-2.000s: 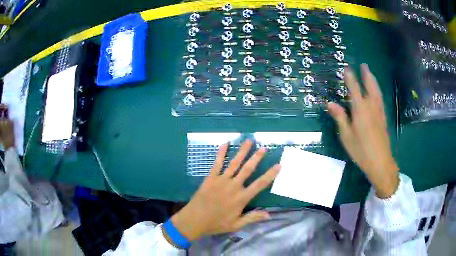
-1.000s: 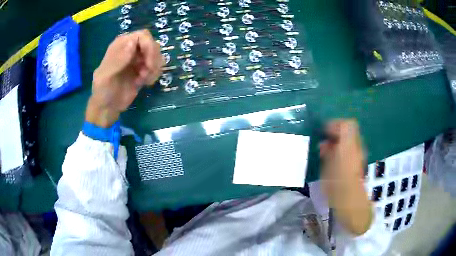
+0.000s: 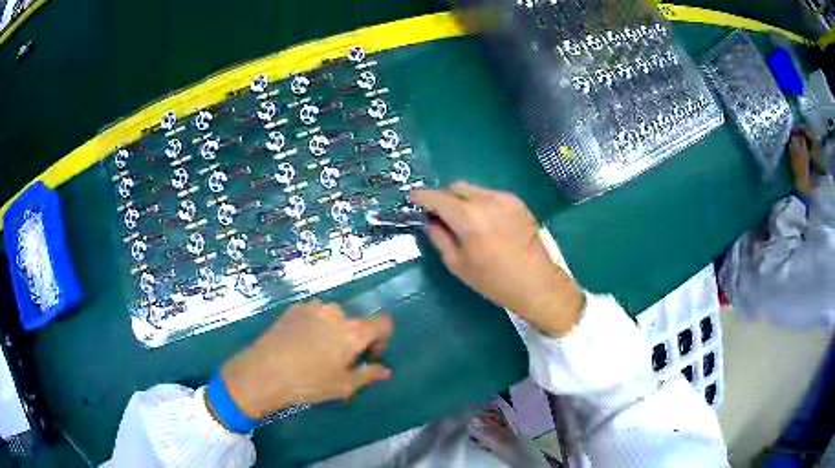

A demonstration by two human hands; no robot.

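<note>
A clear blister tray [image 3: 265,297] with rows of round white-faced modules lies tilted on the green mat. My right hand [image 3: 494,242] is over its lower right corner and holds slim tweezers [image 3: 398,219], dark with a pale tip, pointing left at the bottom row of modules. Whether the tip touches a module I cannot tell. My left hand [image 3: 307,352], with a blue wrist strap [image 3: 229,402], is just below the tray's front edge. Its fingers are curled, with index finger and thumb apart; its palm is hidden.
A blue bin [image 3: 41,256] of white bits is at the far left. Stacked blister trays [image 3: 632,169] lie at the upper right. A white edge shows beside my right wrist. A tray of black parts [image 3: 682,334] is below the bench edge. Another person's hand [image 3: 802,160] is at the far right.
The view has turned, so the trays appear further left. My right hand has come over the blister tray with tweezers in it. My left hand has moved from the tray to below its front edge.
</note>
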